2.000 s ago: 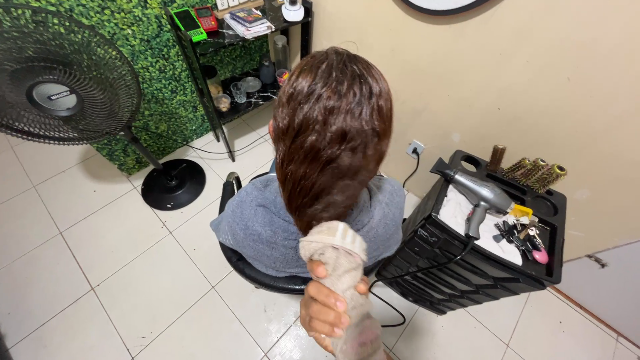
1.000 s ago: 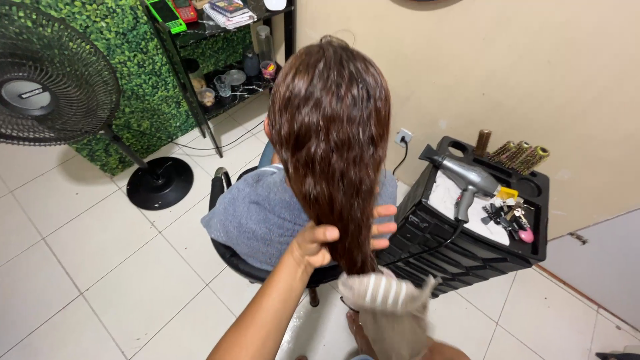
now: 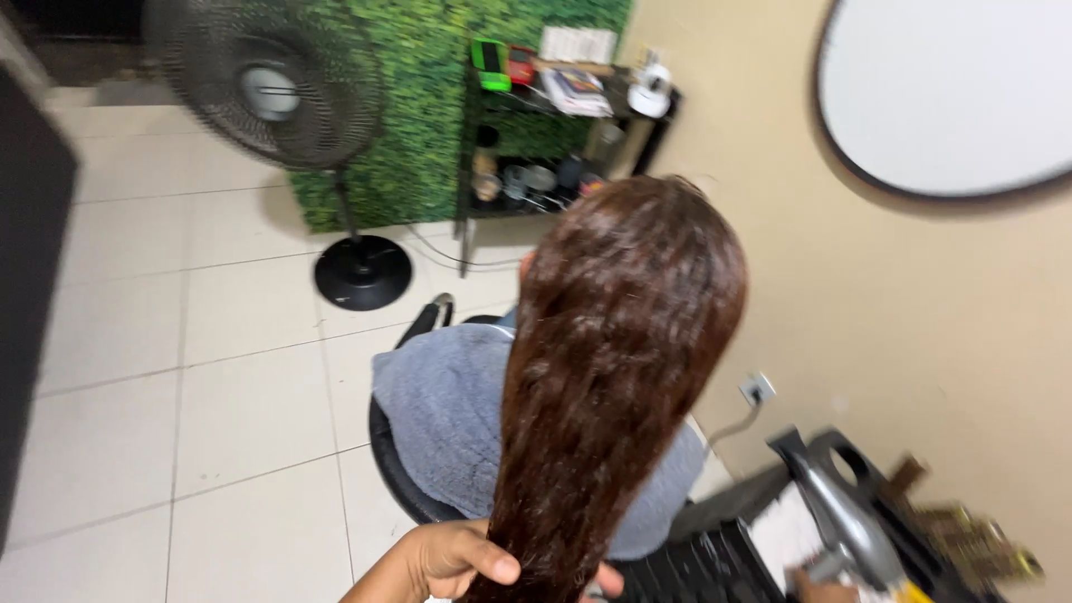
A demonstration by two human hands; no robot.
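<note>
Long, dark reddish-brown damp-looking hair (image 3: 611, 368) hangs down the back of a seated person. My left hand (image 3: 465, 557) holds its lower length, thumb in front and fingers behind, with fingertips showing at the right side. A blue-grey towel (image 3: 444, 410) covers the person's shoulders. At the lower right, my right hand (image 3: 825, 589) is at the handle of a silver-grey hair dryer (image 3: 846, 511), mostly cut off by the frame edge; whether its fingers are closed on the handle is unclear.
A black salon trolley (image 3: 695, 569) bears the dryer and several round brushes (image 3: 976, 544). The person sits in a black chair (image 3: 389, 461). A pedestal fan (image 3: 272, 92), shelf unit (image 3: 624, 92), round mirror (image 3: 955, 92) and wall socket with plug (image 3: 758, 389) stand farther off.
The beige cloth at the hair ends one second ago is out of view. My right hand has moved to the dryer on the trolley. My left hand remains at the hair. The view has shifted.
</note>
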